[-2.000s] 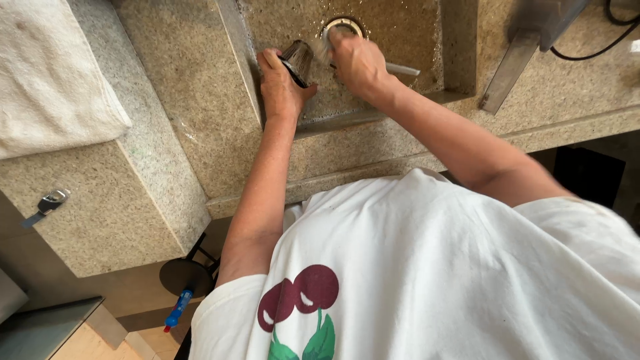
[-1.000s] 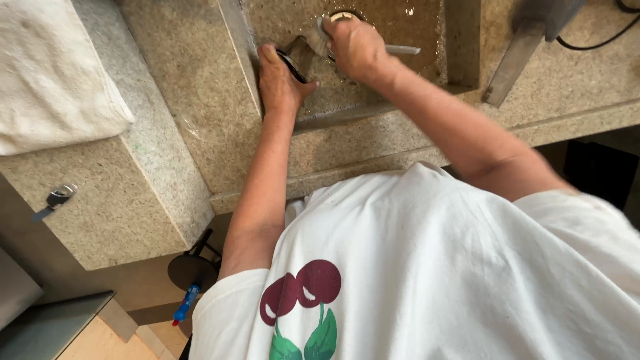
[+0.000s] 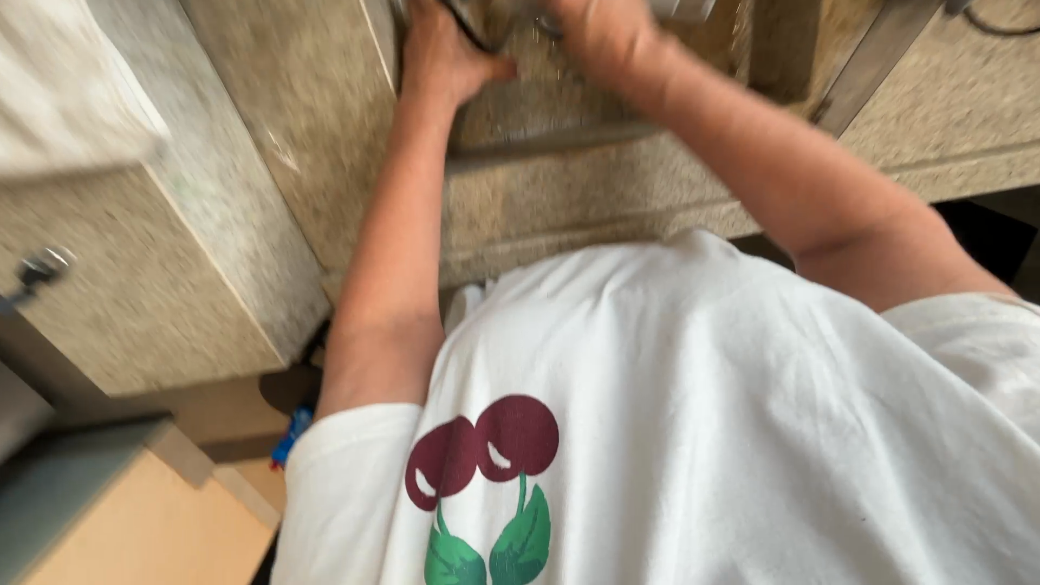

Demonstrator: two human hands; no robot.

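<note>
At the top of the view, my left hand (image 3: 447, 53) holds a dark-rimmed vessel (image 3: 479, 24), its thumb spread along the near side; the vessel's full shape is cut off by the frame. To its right, my right hand (image 3: 609, 32) is closed around something mostly hidden by the fingers and blurred. A pale, see-through strip or handle (image 3: 686, 8) sticks out to the right of that hand. Both hands are over the wet basin of a stone sink (image 3: 552, 101).
A white towel (image 3: 73, 89) lies on the raised stone counter at the left, with a dark-strapped watch-like item (image 3: 41, 272) near its edge. A flat metal bar (image 3: 877, 65) stands right of the sink. The stone front edge (image 3: 585, 191) runs before my body.
The view has shifted so that the hands sit at its top edge and the drain is out of sight. My left hand keeps its hold on the dark-rimmed vessel.
</note>
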